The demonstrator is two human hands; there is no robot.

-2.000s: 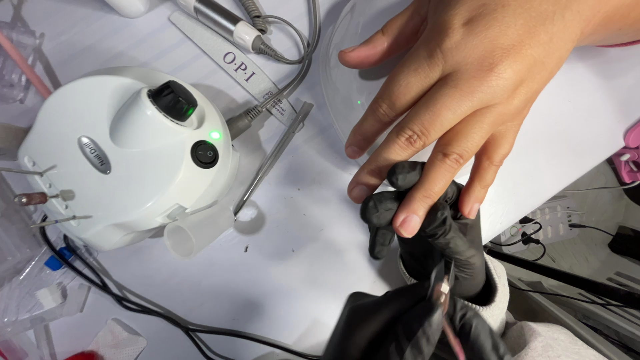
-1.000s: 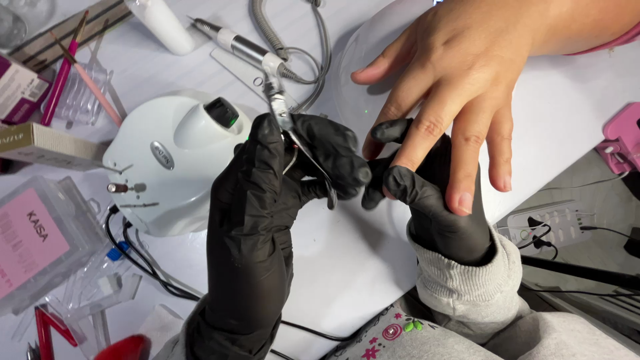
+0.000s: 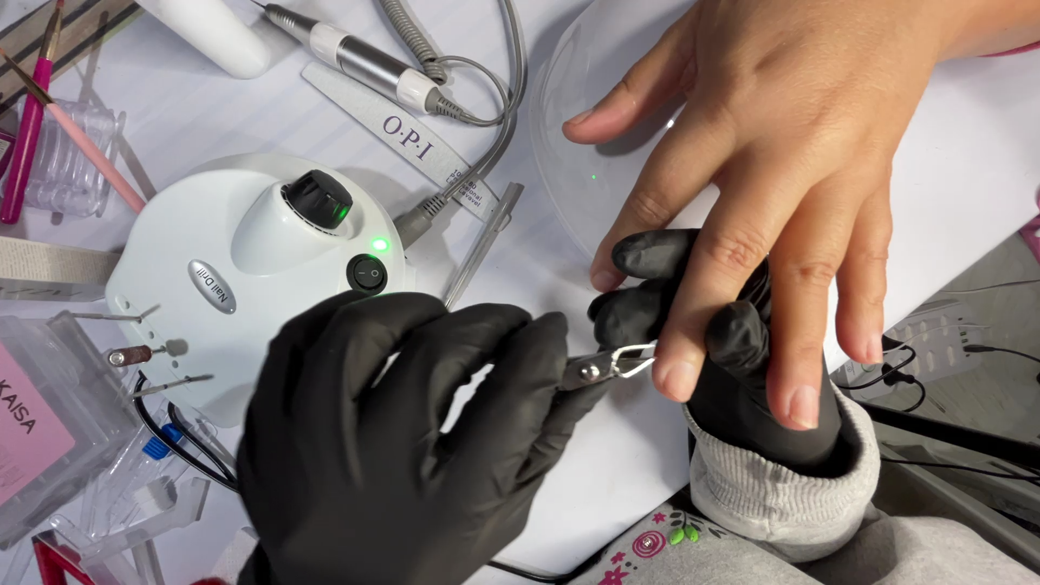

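Observation:
My left hand (image 3: 406,439), in a black glove, holds metal cuticle nippers (image 3: 591,371). Their jaws appear parted and reach the side of another person's middle fingertip (image 3: 677,375), beside the nail. My right hand (image 3: 756,382), also black-gloved with a grey ribbed cuff, grips that finger from beneath, a gloved fingertip showing between the middle and ring fingers. The other person's hand (image 3: 796,138) comes in from the upper right, palm down with fingers spread. The nipper handles are hidden in my left hand.
Left of the hands sits a white nail drill machine (image 3: 268,244) with a green light. Its handpiece (image 3: 366,65), a nail file (image 3: 398,134) and a metal tool (image 3: 485,244) lie behind. Brushes (image 3: 89,154) and a plastic case (image 3: 49,422) stand far left; a power strip (image 3: 934,341) is lower right.
A second ago my left hand held the nippers raised, away from the fingertip; now their jaws are at it. My right hand's hold has shifted around the other person's fingers. The view is closer than before.

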